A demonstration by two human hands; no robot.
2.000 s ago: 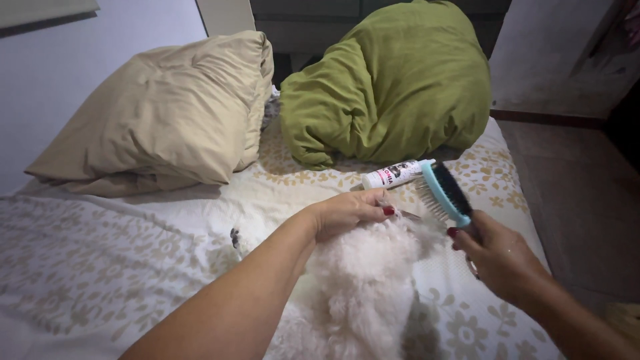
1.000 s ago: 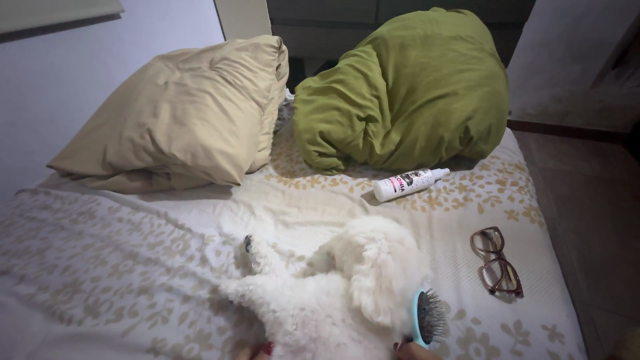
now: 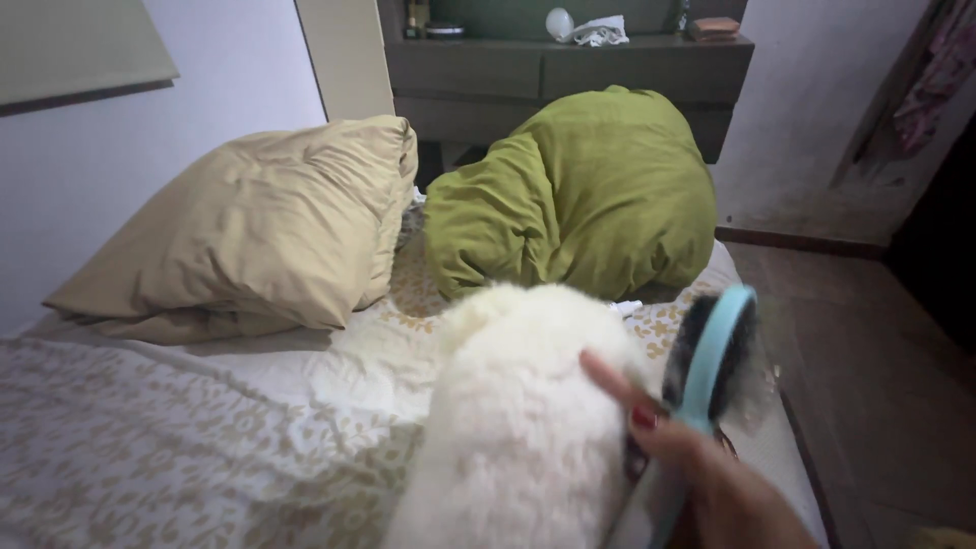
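Observation:
A fluffy white dog point(image 3: 526, 412) is upright on the bed, its back toward me and its face hidden. At its right side my right hand point(image 3: 686, 457) holds a turquoise two-sided pet brush point(image 3: 709, 366), with the index finger extended against the dog's fur. The brush head points up and is slightly blurred. My left hand is out of the frame. Behind the dog, only the tip of a white bottle point(image 3: 627, 308) shows. Part of a pair of glasses point(image 3: 724, 442) is visible behind my right hand.
A beige pillow point(image 3: 267, 229) and a bunched green cover point(image 3: 595, 191) lie at the bed's far end. The floral sheet point(image 3: 152, 442) spreads at left. Beyond stands a dark dresser point(image 3: 473, 69) with small items on top; tiled floor point(image 3: 877, 381) lies at right.
The dog has gone from lying down to upright. My right hand has risen with the brush, which was low beside the dog. The view has tilted up.

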